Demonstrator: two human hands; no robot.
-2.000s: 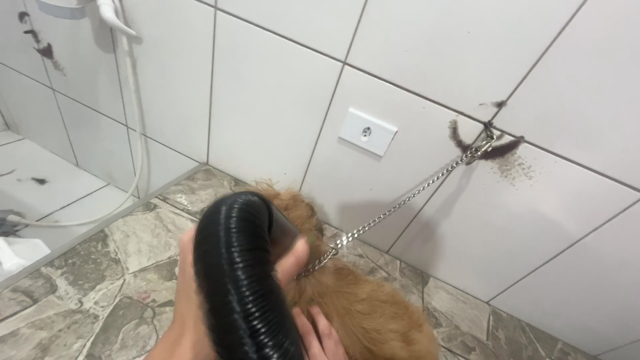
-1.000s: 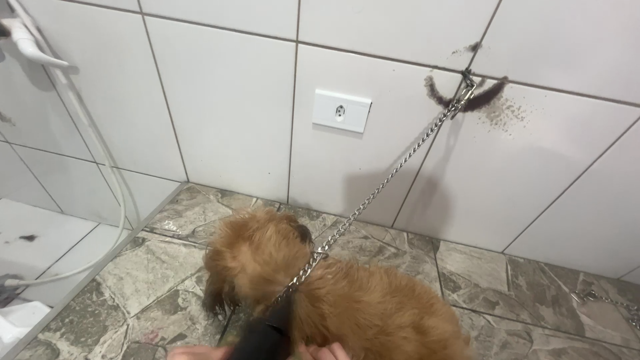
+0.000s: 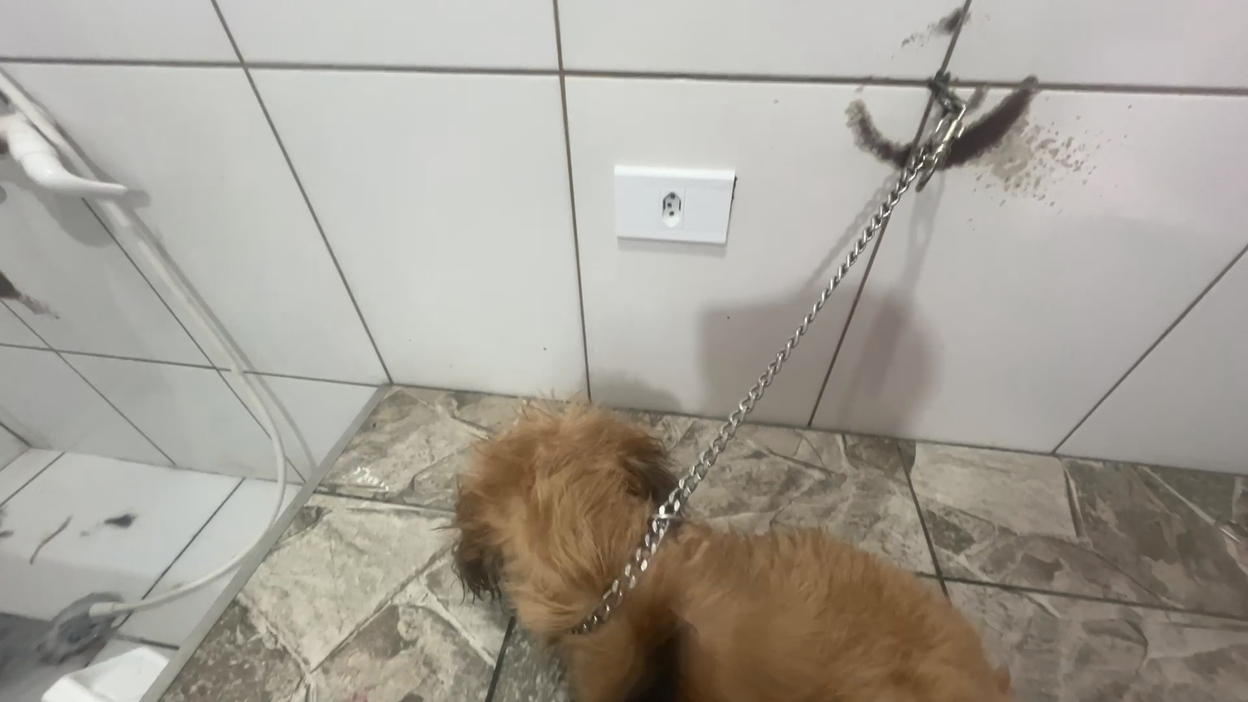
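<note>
A small dog with shaggy golden-brown fur is on the stone-patterned tile surface, its head turned to the left and away. Around its neck lies a metal chain, which runs up taut to a metal clip at the wall. Neither of my hands shows in the head view. A dark blurred patch covers part of the dog's side at the bottom edge; what it is cannot be told.
A white power outlet sits on the tiled wall. On the left hang a white shower handle and its white hose, looping down into a lower tiled basin. A metal edge strip borders the basin.
The black ribbed hose and both hands, over the dog two seconds ago and at the bottom edge one second ago, have gone out of view. The dog's head is now uncovered.
</note>
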